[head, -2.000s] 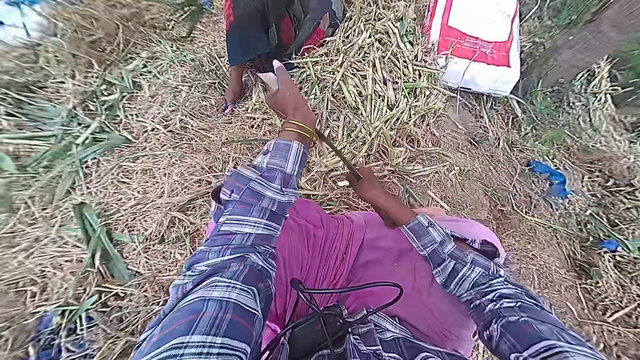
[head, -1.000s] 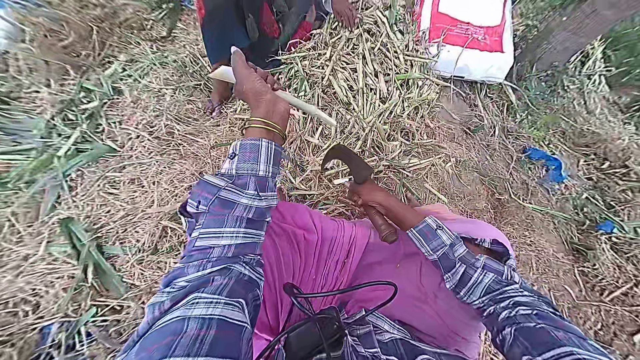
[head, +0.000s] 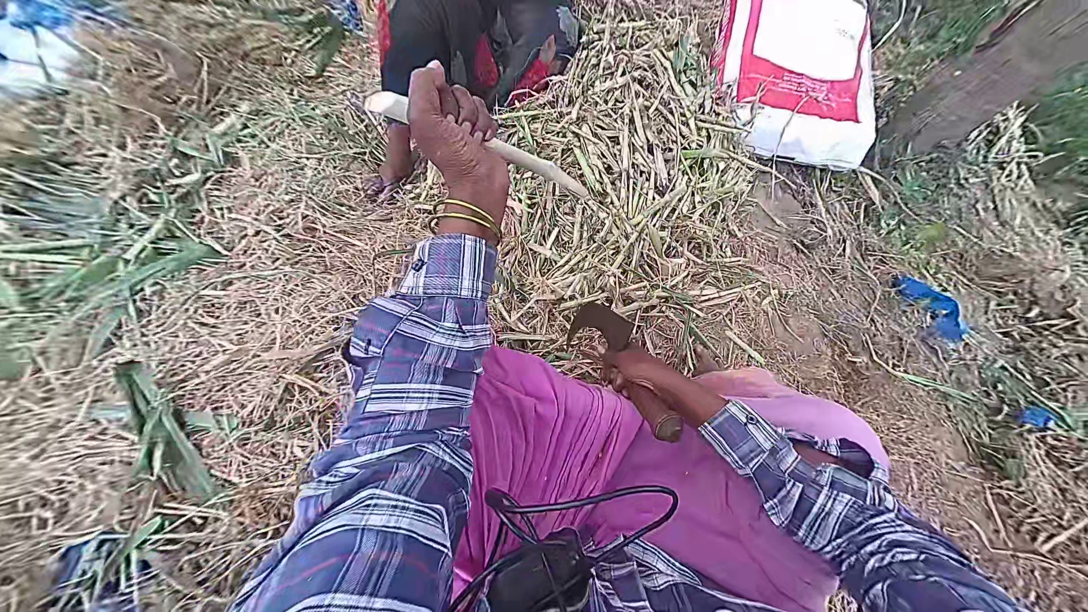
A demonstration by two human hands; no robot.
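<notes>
My left hand [head: 455,127], with thin yellow bangles at the wrist, is closed around a pale peeled stalk [head: 544,166] that slants down to the right over the heap of cut stalk pieces [head: 629,178]. Lower and to the right, my right hand [head: 637,370] grips the wooden handle of a sickle [head: 603,325]. Its dark hooked blade points up and left, apart from the stalk. Pink cloth [head: 552,425] covers my lap beneath the sickle's handle.
Another person's dark-clothed legs [head: 442,42] are just beyond my left hand. A white and red sack [head: 799,93] lies at the upper right, beside a trunk-like brown shape [head: 969,85]. Dry straw covers the ground, with blue scraps [head: 931,306] at the right.
The sickle's blade, seen narrow by the left wrist two seconds ago, now shows its hooked side lower down. The pale stalk came into view across the left hand. The other person's hand has left view.
</notes>
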